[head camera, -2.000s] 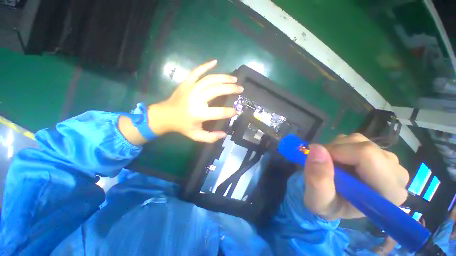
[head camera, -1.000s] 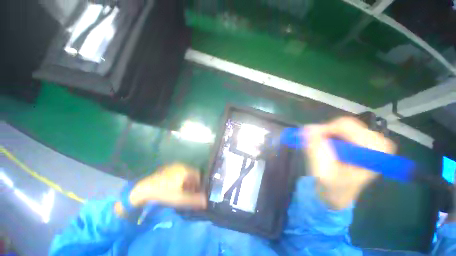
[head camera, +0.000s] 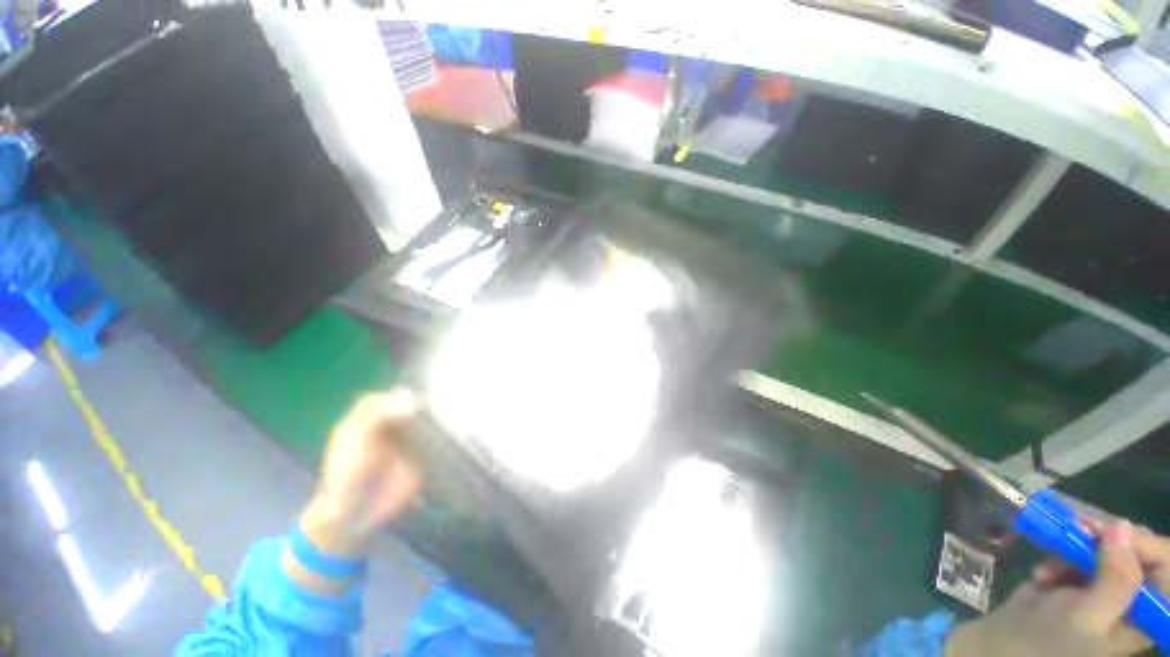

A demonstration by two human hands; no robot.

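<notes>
My left hand [head camera: 366, 469], blurred, is at the left edge of a black tray [head camera: 481, 494] and grips it. The device [head camera: 552, 379] in this tray is washed out by white glare. A second device [head camera: 699, 565] with strong glare lies nearer, at the lower middle, partly overlapped by the first tray. My right hand [head camera: 1078, 597], cut off by the right edge, holds a soldering iron [head camera: 1091, 552] by its blue handle. The iron's thin metal shaft points up and left, clear of the devices.
A tall black tray stack [head camera: 205, 167] stands at the left. Another device [head camera: 456, 257] in a black tray lies behind the held one. A small dark holder [head camera: 965, 571] is beside my right hand. A white-framed shelf [head camera: 821, 212] runs across the back. A blue stool [head camera: 77, 315] stands at far left.
The view has swung left and up. My left hand has moved onto a tray that now lies across the middle. My right hand has drawn the iron away to the lower right.
</notes>
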